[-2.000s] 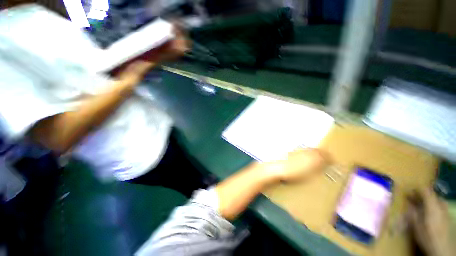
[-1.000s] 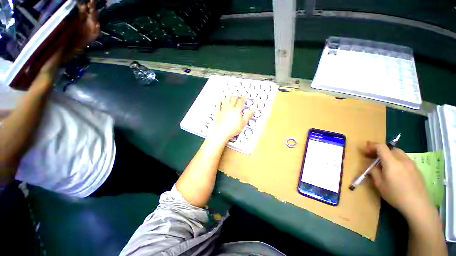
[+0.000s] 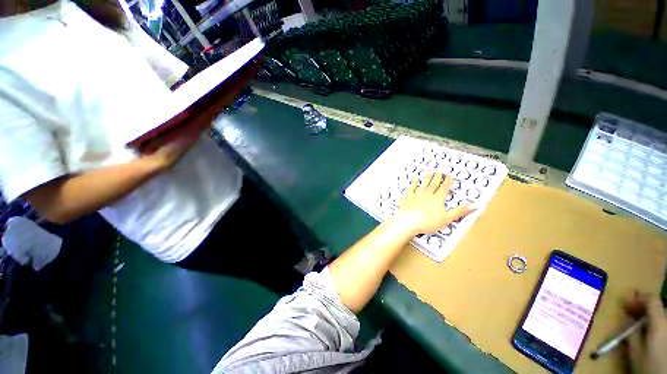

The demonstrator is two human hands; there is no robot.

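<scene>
My left hand [image 3: 428,204] lies with fingers spread on a white blister tray [image 3: 382,180] of round shiny pieces; whether it grips a piece cannot be told. One silver ring [image 3: 517,263] lies flat on the cardboard mat [image 3: 468,285], between the tray and a black smartphone [image 3: 562,310] with a lit screen. My right hand [image 3: 647,332] is blurred and cut off by the right edge; it holds a slim pen [image 3: 619,338], tip pointing left, beside the phone.
A person in a white shirt [image 3: 146,168] stands at the left, holding a white-and-dark-red flat object [image 3: 201,98]. A crumpled clear item [image 3: 314,118] lies on the green bench [image 3: 281,157]. A metal post [image 3: 539,88] rises behind the mat. Another white tray [image 3: 625,169] is at the far right.
The view has swung left, so bench things sit further right and the person shows more. My left hand remains on the tray. My right hand still holds the pen, now nearer the edge.
</scene>
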